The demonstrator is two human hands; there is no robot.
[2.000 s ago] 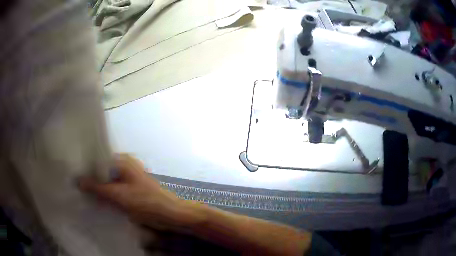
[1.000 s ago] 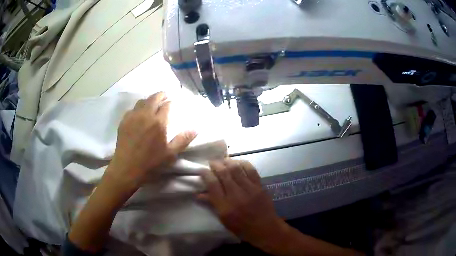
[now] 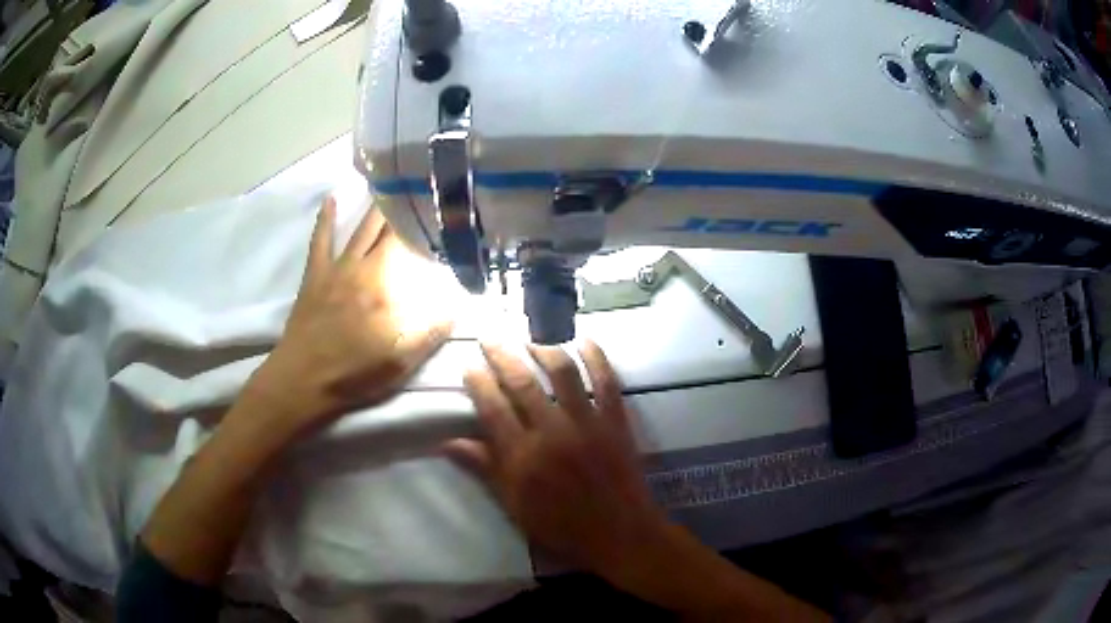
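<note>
A pale garment panel (image 3: 146, 353) lies in loose folds across the left of the table and over its front edge. My left hand (image 3: 347, 310) lies flat on it with fingers spread, left of the needle area. My right hand (image 3: 554, 444) presses on the panel's right part, its fingertips just in front of the dark cylinder (image 3: 550, 304). The white sewing machine (image 3: 731, 146) with a blue stripe stands over the work. Lamp glare hides the needle point and the cloth edge beside it.
Beige panels (image 3: 219, 110) lie at the back left. A jointed metal arm (image 3: 719, 304) lies right of the needle. Right of it are a black phone (image 3: 863, 353) and small snips (image 3: 999, 355). A ruler strip (image 3: 780, 469) runs along the front edge.
The panel came from the left onto the table. Since a second ago, my right hand has moved up closer to the needle area, and the cloth between my hands lies flatter.
</note>
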